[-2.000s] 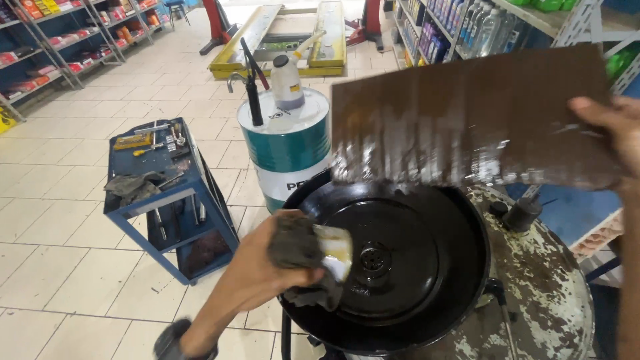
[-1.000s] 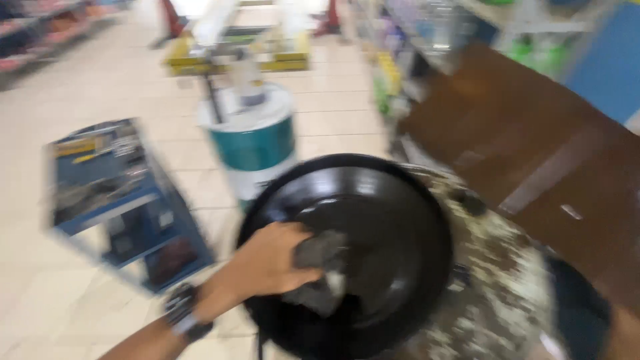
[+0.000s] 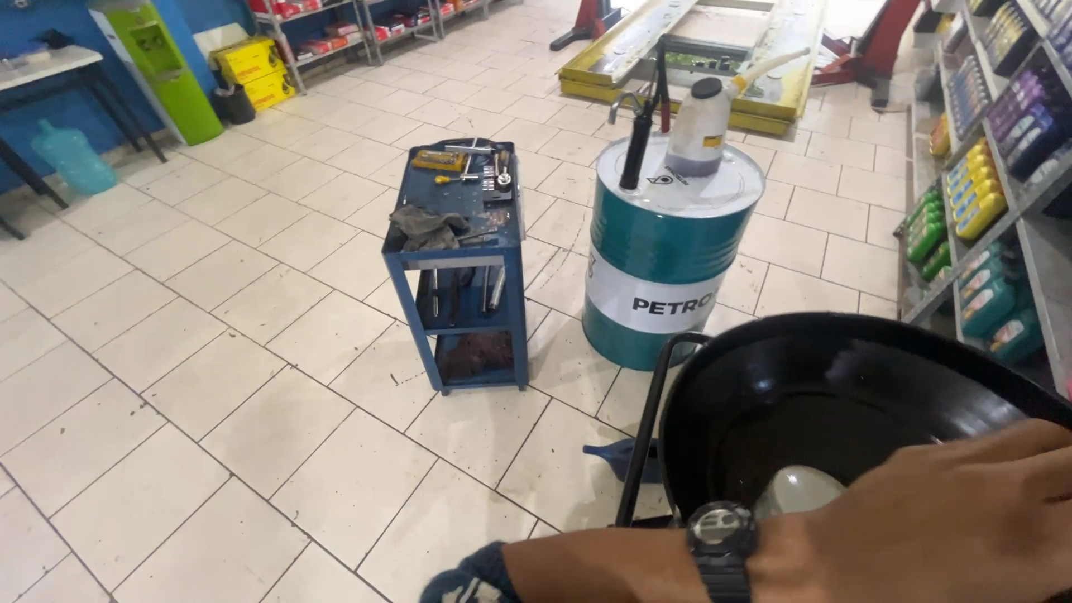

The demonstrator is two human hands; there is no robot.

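At the lower right, my left hand (image 3: 946,511), with a black digital watch (image 3: 722,536) on its wrist, reaches across the near side of a round black drain pan (image 3: 804,419). Its fingers run to the frame's right edge, so what they hold cannot be told. A pale, rounded thing (image 3: 800,490), partly behind the wrist, shows in the pan. My right hand is out of view, as is the brown panel. Left of the pan stands a green and white oil drum (image 3: 662,276), topped by a translucent jug (image 3: 699,130) and a black hand pump (image 3: 638,151).
A blue tool cart (image 3: 452,260) bears a grey rag (image 3: 429,228), a ratchet and other tools. A blue funnel (image 3: 620,456) lies beside the pan's black tube frame. Shelves of oil bottles (image 3: 976,193) line the right; a yellow lift platform (image 3: 670,84) is behind the drum.
The view has swung left. My left hand, earlier inside the pan with a dark rag, is now across its near right side. The brown panel and my right hand have left the view.
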